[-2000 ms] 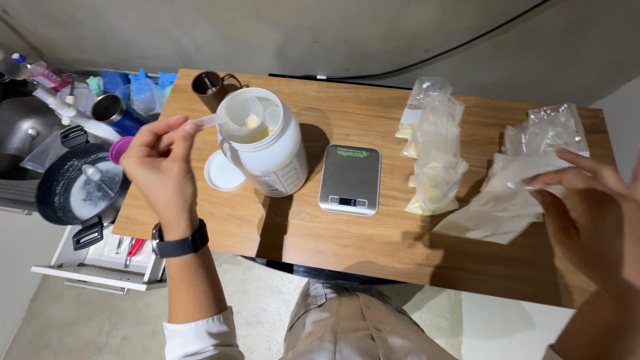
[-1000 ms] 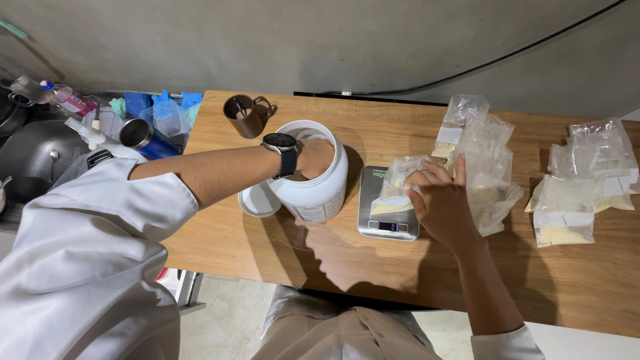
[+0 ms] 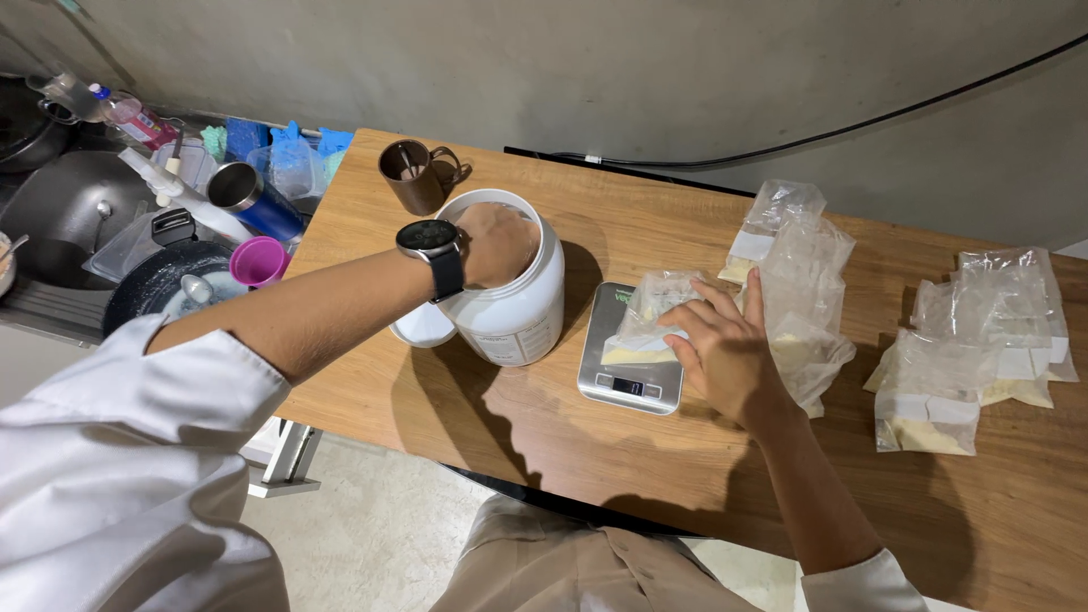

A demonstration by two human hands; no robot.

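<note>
My left hand [image 3: 497, 245] reaches into the mouth of a white plastic tub [image 3: 514, 319]; its fingers are hidden inside, so what they hold cannot be seen. A round white lid [image 3: 422, 326] lies beside the tub. On a digital kitchen scale [image 3: 631, 399] rests a clear plastic bag [image 3: 650, 319] with pale powder at its bottom. My right hand [image 3: 722, 340] is over the bag's right side, fingers spread and the tips at or just above the plastic. Right of it lie several powder bags [image 3: 799, 280], and farther right another group of bags [image 3: 931, 391].
A brown mug [image 3: 412, 183] with a spoon handle stands behind the tub. At the left are a sink [image 3: 64, 204], a dark pan [image 3: 161, 280], a magenta cup [image 3: 259, 261] and a blue steel tumbler [image 3: 263, 204]. A black cable [image 3: 765, 157] runs along the wall.
Two seconds ago my left hand held a scoop at the tub's mouth and the scale was bare. A powder bag now lies on it. My right hand has moved left from the far-right bags.
</note>
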